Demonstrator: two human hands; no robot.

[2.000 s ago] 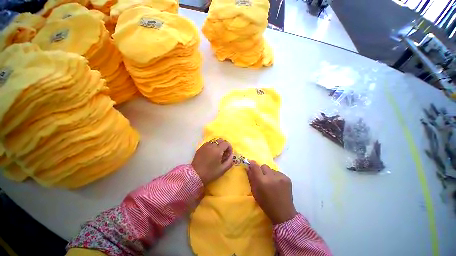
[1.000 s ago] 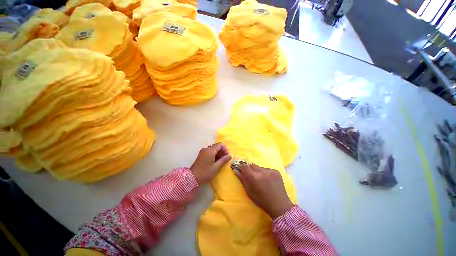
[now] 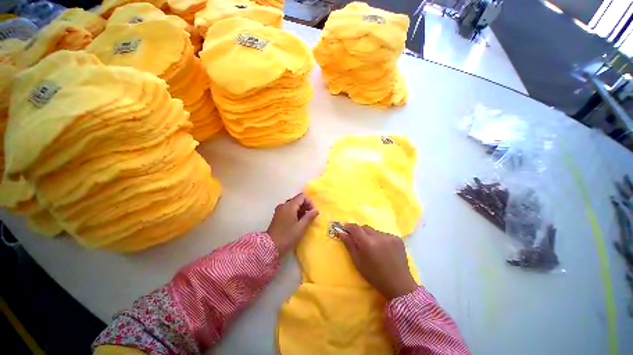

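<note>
Yellow fabric pieces [image 3: 361, 197] lie overlapping flat in front of me. A small dark-and-pale patch [image 3: 334, 227] shows on the middle piece, partly covered by my right fingertips. My right hand [image 3: 378, 258] is closed on a small silver metal tool [image 3: 341, 233], mostly hidden by the fingers, with its tip at the patch. My left hand [image 3: 290, 223] rests at the left edge of the same piece, fingers curled and thumb close to the index finger. Whether it grips the cloth cannot be told.
Tall stacks of yellow pieces [image 3: 118, 159] stand at the left, with another stack [image 3: 362, 59] at the far side. On the white table's right lie clear plastic bags [image 3: 524, 208], dark brown parts [image 3: 486, 201], a yellow line [image 3: 590, 215] and grey strips [image 3: 622, 215].
The view has shifted, so the table things sit further right and lower. My right hand has drawn back a little to the right, and more of the patch shows. The left hand stays at the cloth's edge.
</note>
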